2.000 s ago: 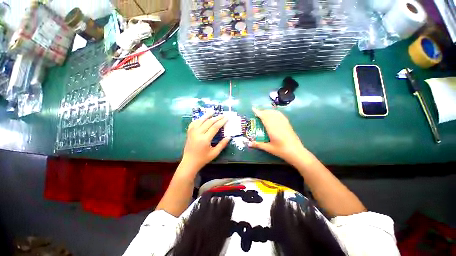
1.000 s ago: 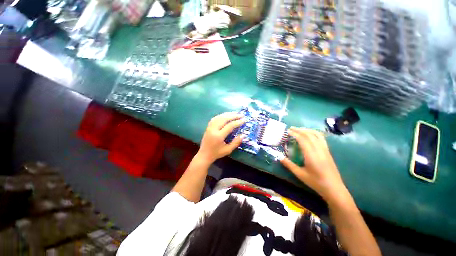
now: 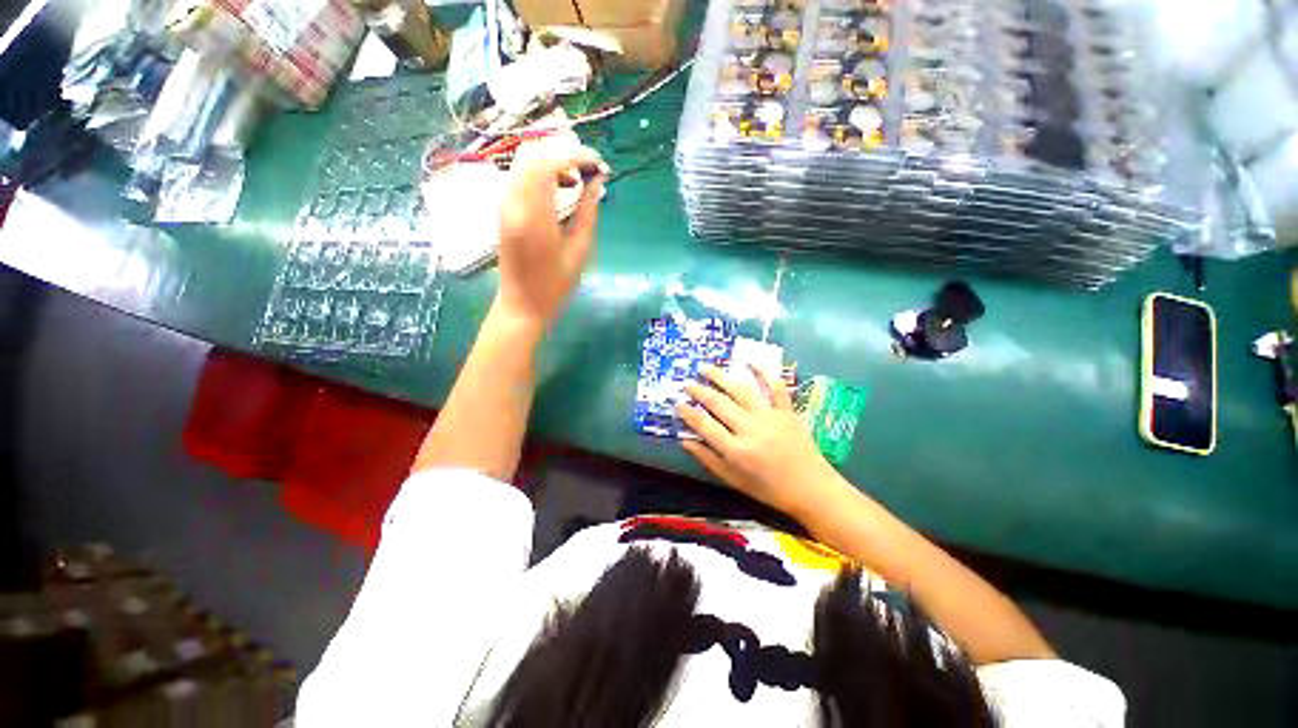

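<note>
The blue board (image 3: 666, 373) lies on the green bench top in front of me. The small green board (image 3: 840, 418) lies to its right, with thin wires between them. A white block (image 3: 756, 351) sits at the blue board's right side. My right hand (image 3: 752, 431) rests over the blue board's right part and the block; whether it grips anything is unclear. My left hand (image 3: 545, 228) is raised over the cream paper pad (image 3: 463, 225), fingers curled near the red test leads (image 3: 491, 148). I cannot tell if it holds anything.
A tall stack of filled blister trays (image 3: 911, 192) stands behind the boards. Black modules (image 3: 941, 322) lie right of the boards, and a smartphone (image 3: 1179, 373) farther right. An empty blister tray (image 3: 356, 277) lies left. Red stools (image 3: 306, 448) stand below the bench edge.
My left hand has left the blue board and moved up and left to the pad. My right hand has shifted left from the green board onto the block and blue board. The camera view has turned.
</note>
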